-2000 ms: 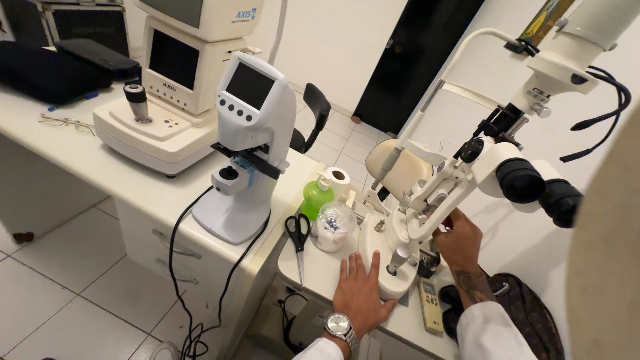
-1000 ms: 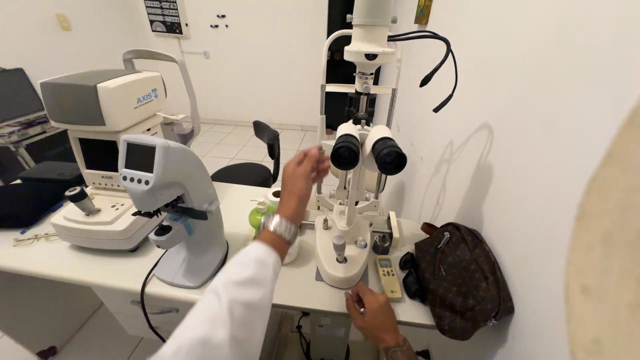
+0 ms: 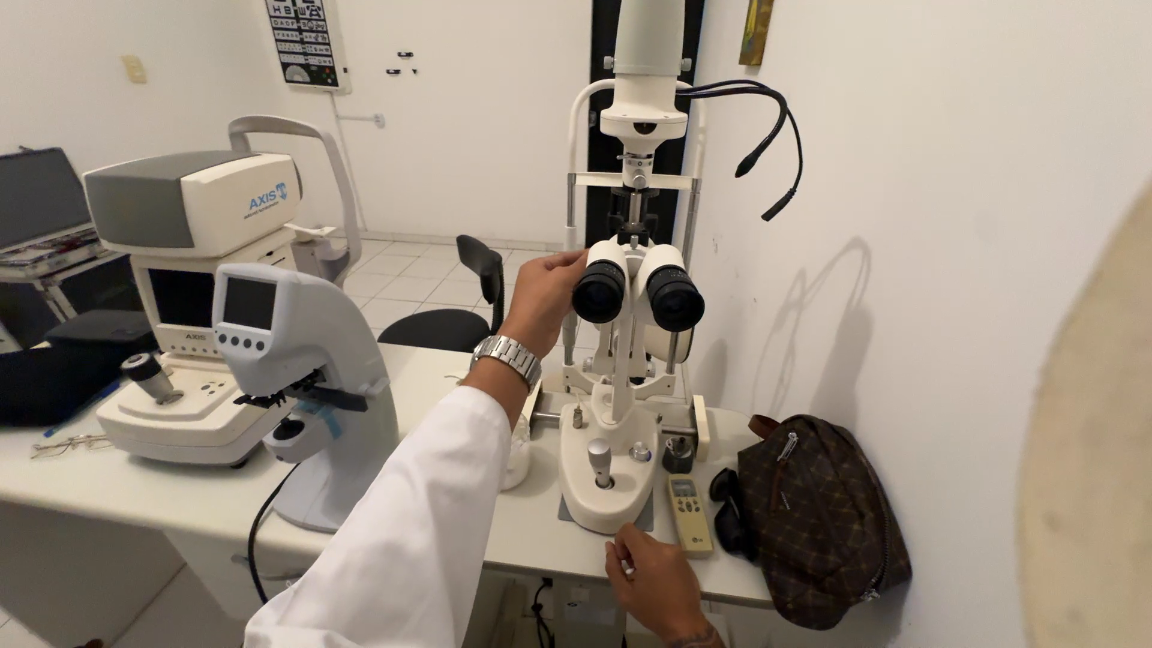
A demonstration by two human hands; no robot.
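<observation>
A white slit lamp microscope (image 3: 621,396) stands on the table, its black eyepieces (image 3: 637,297) facing me. My left hand (image 3: 544,301), with a metal watch at the wrist, reaches to the left side of the binocular head; its fingertips are hidden behind the left eyepiece tube, so its hold cannot be made out. Low at the table's front edge is my right hand (image 3: 652,576), fingers curled, just below the slit lamp's base (image 3: 607,508); whether something small is between its fingers is unclear. The joystick (image 3: 599,459) rises upright from the base, touched by neither hand.
A grey digital lensmeter (image 3: 315,360) and an AXIS instrument (image 3: 193,297) stand at left. Right of the base lie a remote control (image 3: 689,513), dark sunglasses (image 3: 733,517) and a brown patterned bag (image 3: 819,513). Black cables (image 3: 774,135) hang at upper right. Behind is a black chair (image 3: 450,324).
The view has swung to face the slit lamp. My left hand has gone from the table beside the base up to the binocular head. My right hand has moved from beside the instrument to the table's front edge.
</observation>
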